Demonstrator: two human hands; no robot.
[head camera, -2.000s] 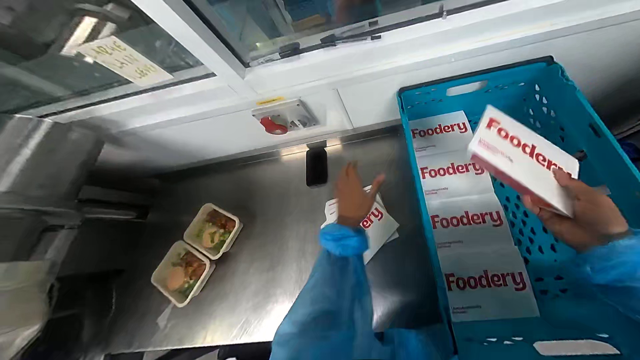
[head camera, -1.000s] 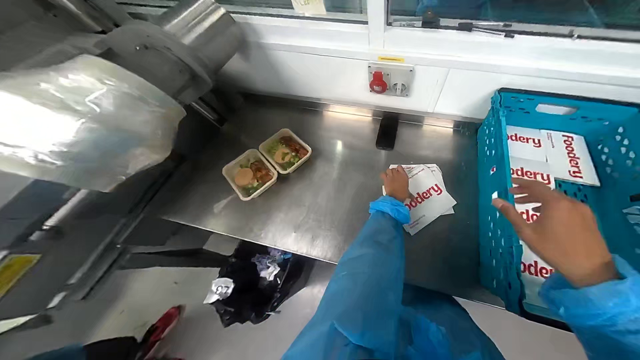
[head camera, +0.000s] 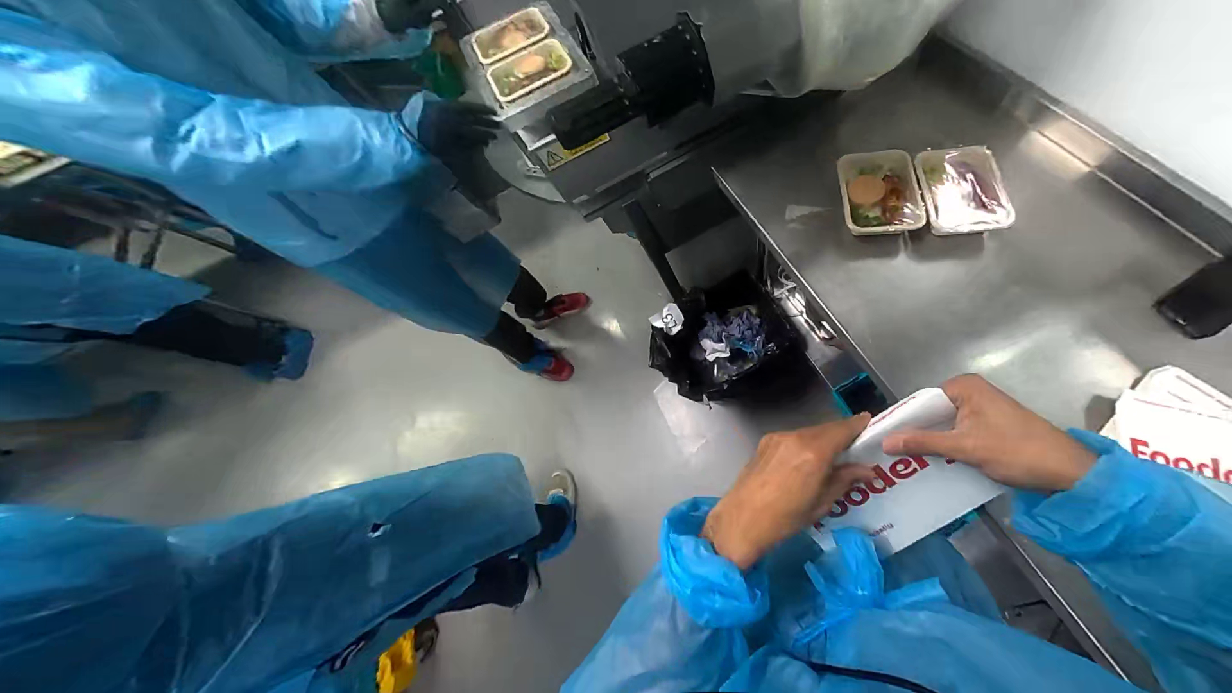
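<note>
Both of my hands grip a white printed cardboard sleeve (head camera: 919, 491) with red lettering, near my body at the steel table's front edge. My left hand (head camera: 794, 481) holds its left end, and my right hand (head camera: 1001, 438) pinches its upper right part, where the card is folded over. More printed sleeves (head camera: 1179, 423) lie stacked on the table to the right of my right hand. Farther back, two food trays stand side by side: an uncovered-looking one (head camera: 881, 192) and one under shiny film (head camera: 964, 191).
A steel table (head camera: 1020, 298) bears a black object (head camera: 1198, 298) at right. A black-lined bin (head camera: 736, 337) stands below its left edge. Co-workers in blue gowns stand left; one gloved hand (head camera: 462, 125) is beside a machine holding two trays (head camera: 527, 69).
The view has swung far left. My right hand has come from the blue crate to the sleeve. Both hands now hold a sleeve together; my left hand was on the stack before.
</note>
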